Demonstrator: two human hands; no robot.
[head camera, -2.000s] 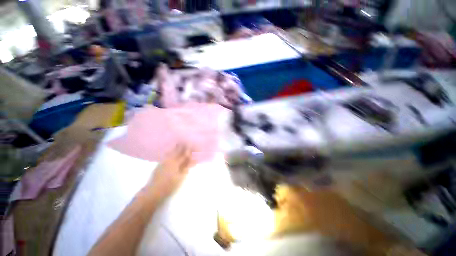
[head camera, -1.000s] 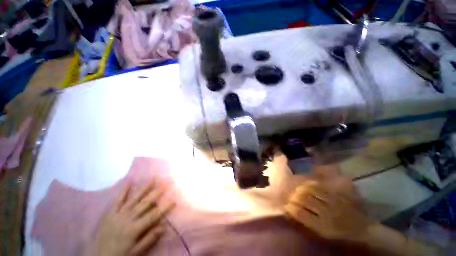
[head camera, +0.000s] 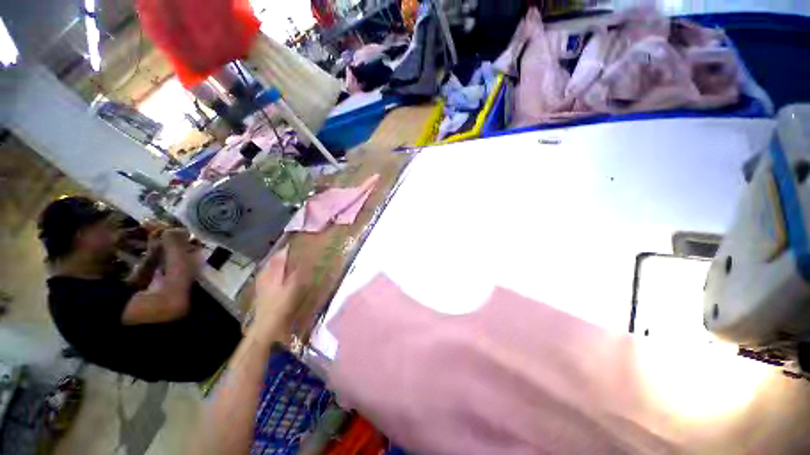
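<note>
A dusty-pink garment panel (head camera: 462, 364) lies flat on the white machine table (head camera: 551, 204), with a curved notch in its far edge. Its right part is in the lamp glare below the machine head (head camera: 755, 240), which is cut off by the right edge. My left hand (head camera: 277, 289) is off the panel, over the brown side board at left. Its fingers point forward and are blurred, so I cannot tell if they hold anything. Small pink cut pieces (head camera: 333, 209) lie on the board beyond it. My right hand is not in view.
The brown side board (head camera: 377, 164) borders the white table. A blue and yellow bin (head camera: 484, 120) behind holds a heap of pink pieces (head camera: 631, 67). A person in black (head camera: 133, 311) sits at another machine (head camera: 233, 213) at left. Red cloth (head camera: 197, 35) hangs upper left.
The view has turned left, so the machine head now shows only at the right edge. My left hand has left the panel and moved over the side board. My right hand has gone out of view.
</note>
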